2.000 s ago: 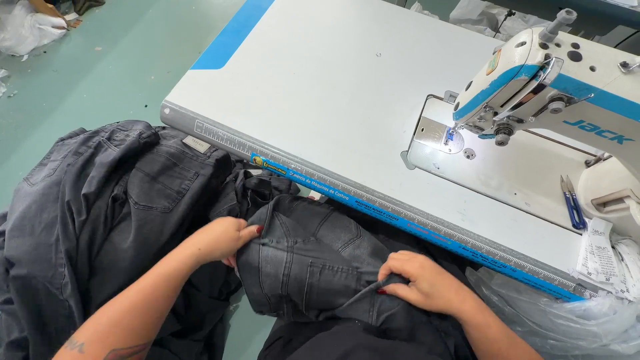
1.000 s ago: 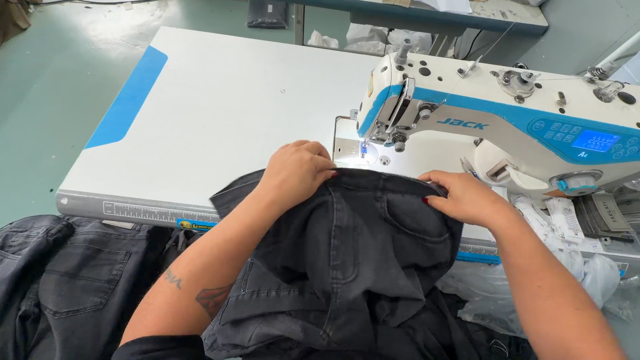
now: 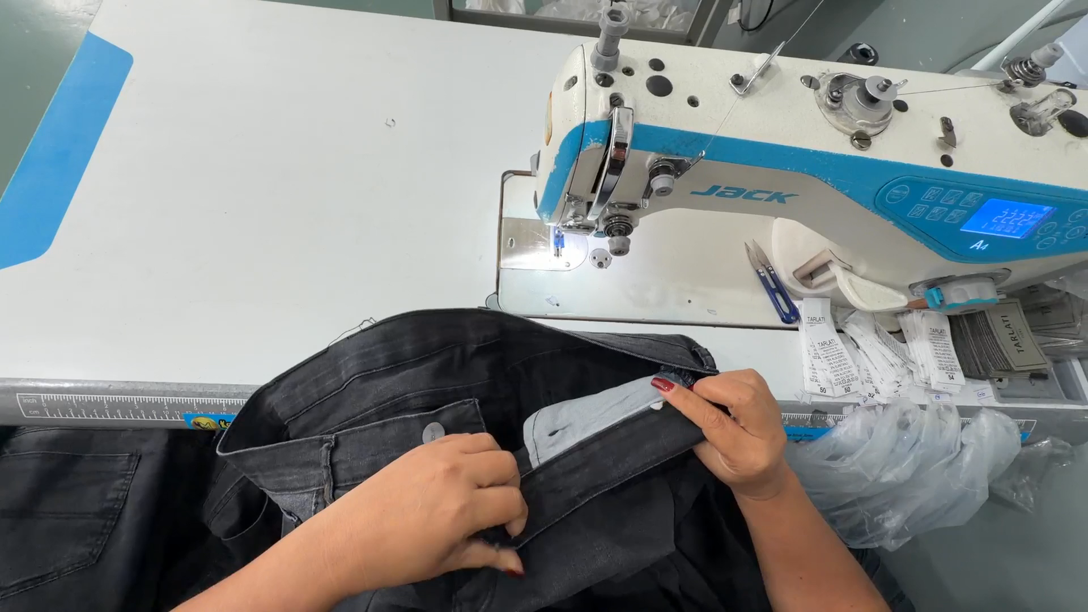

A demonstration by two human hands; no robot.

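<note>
A pair of black denim jeans (image 3: pixel 382 374) lies over the front edge of the sewing table, its waist spread apart. My left hand (image 3: pixel 442 501) grips the fly area near the front, just below a metal button (image 3: pixel 433 432). My right hand (image 3: pixel 735 429) pinches the end of the waistband, where a light grey pocket lining or facing (image 3: pixel 586 416) shows. Behind the jeans stands a white and blue Jack sewing machine (image 3: pixel 748 161), its needle area lit, with no fabric under the presser foot (image 3: pixel 558 240).
Blue-handled thread snips (image 3: pixel 773 285) lie on the machine bed. White printed labels (image 3: pixel 820 348) and dark labels (image 3: pixel 990 340) are at the right. A clear plastic bag (image 3: pixel 909 476) hangs off the front edge. More dark jeans (image 3: pixel 68 501) are at the lower left.
The jeans' waist, held up by both hands a second ago, now lies spread on the table edge. My left hand has moved down to the fly, and the light lining has come into sight.
</note>
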